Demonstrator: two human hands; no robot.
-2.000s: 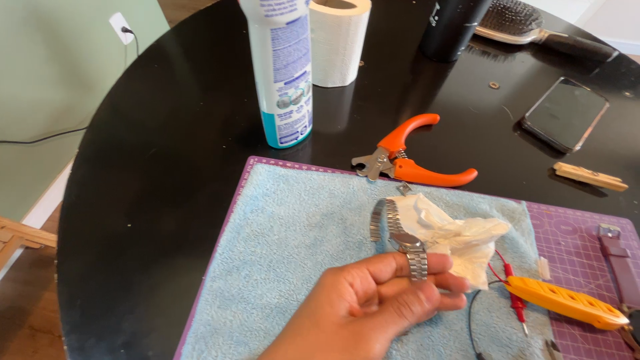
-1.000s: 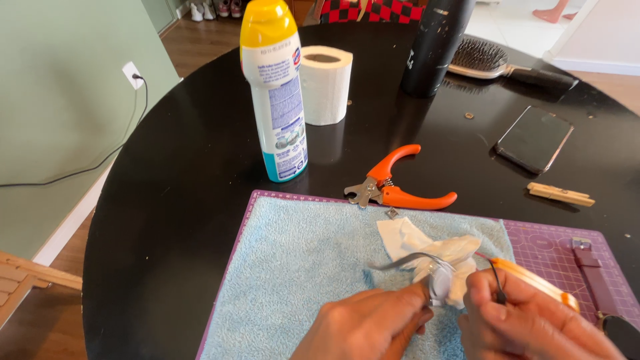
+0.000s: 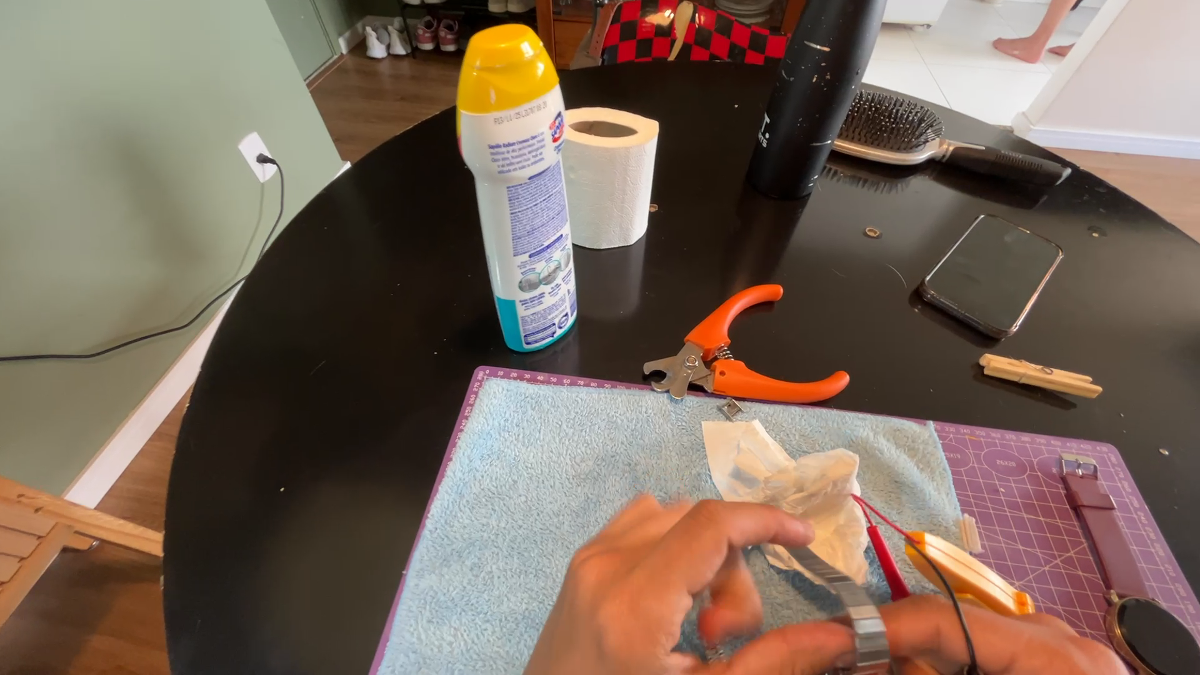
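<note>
My left hand [image 3: 675, 591] holds a metal-link wristwatch by its bracelet [image 3: 848, 595] over the light blue towel [image 3: 525, 497]. Against the bracelet's right side is my right hand [image 3: 984, 637], cut off by the lower edge; a black wire crosses its fingers, and whether it grips anything is hidden. Behind the hands lies crumpled white tissue [image 3: 797, 478]. A red test probe [image 3: 886, 562] and a yellow-orange device [image 3: 970, 572] lie beside it. Orange-handled nippers [image 3: 750, 366] rest at the towel's far edge, near a small metal piece [image 3: 730, 409].
A purple cutting mat [image 3: 1017, 506] carries the towel and a watch with a purple strap [image 3: 1111, 544]. Beyond stand a cleaner bottle [image 3: 525, 206], a paper roll [image 3: 619, 178] and a black bottle [image 3: 811, 103]. A hairbrush [image 3: 900, 127], phone [image 3: 994, 272] and clothespin [image 3: 1039, 375] lie rightward. A person's foot [image 3: 1022, 47] shows behind.
Two seconds ago only my left hand was in view, with the watch; my right hand has since come in beside it. The view has tilted upward.
</note>
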